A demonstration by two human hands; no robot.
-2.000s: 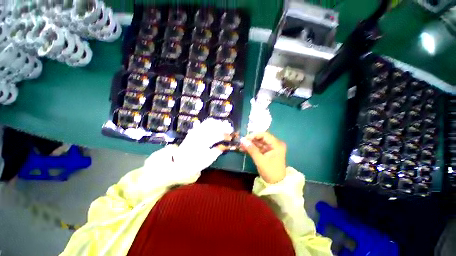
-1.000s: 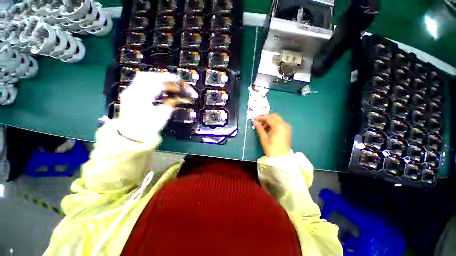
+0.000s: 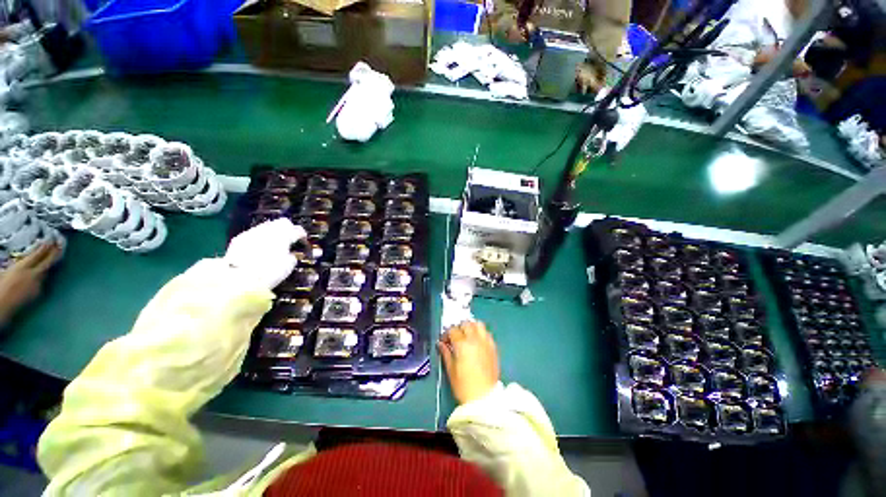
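My left hand (image 3: pixel 270 250), in a white glove with bare fingertips, reaches over the left part of the black blister tray (image 3: pixel 420 291). Its fingertips are at a pocket; whether they hold a module is hidden. Dark modules with silver centres, such as this module (image 3: pixel 391 343), sit in the tray pockets. My right hand (image 3: pixel 470 361) is bare, palm down on the green mat, its fingertips at the near end of a loose pile of small white parts (image 3: pixel 457 303). Whether it pinches one cannot be seen.
A silver-grey machine (image 3: pixel 497 228) with a black flexible arm (image 3: pixel 556 228) stands beyond my right hand. A second module tray (image 3: pixel 604 320) lies right. White ring housings (image 3: pixel 126 218) stand left, near another person's hand (image 3: pixel 27 277). A white lump (image 3: pixel 364 102) lies behind the tray.
The view has tilted up, showing boxes and people behind the bench. My left hand went from in front of the tray to its left-side pockets. My right hand moved back to the white pile.
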